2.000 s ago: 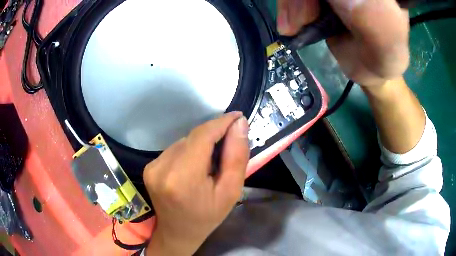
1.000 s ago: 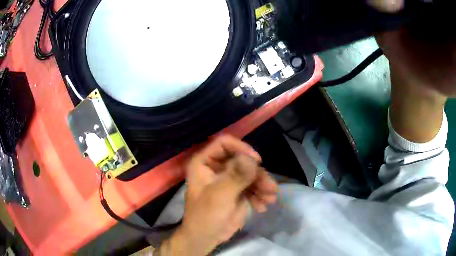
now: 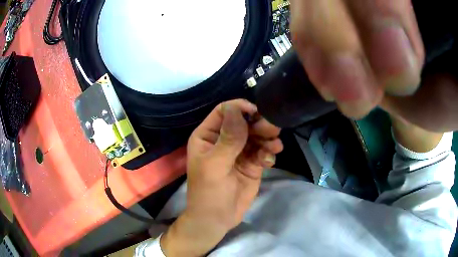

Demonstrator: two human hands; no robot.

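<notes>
My right hand (image 3: 366,60) is gripped round the black electric screwdriver (image 3: 291,95), close to the camera at the upper right. My left hand (image 3: 226,160) is in front of the housing, palm turned up, with a tiny dark screw (image 3: 249,117) between thumb and finger, beside the screwdriver's near end. The black housing (image 3: 165,118) holds the round white disc (image 3: 168,45). The power supply board (image 3: 108,123) lies at its near left corner. The control board (image 3: 281,42) is partly hidden behind the screwdriver and my right hand.
The red tabletop (image 3: 65,201) carries a black screw tray (image 3: 20,95) and a shiny plastic bag (image 3: 14,168) at the left. A looped black cord (image 3: 49,25) and spare circuit boards (image 3: 17,22) are at the upper left. A dark wire (image 3: 118,205) hangs from the power board.
My left hand has moved off the housing's near right area and turned palm up. My right hand has brought the screwdriver down and closer to my left fingertips. The view has shifted.
</notes>
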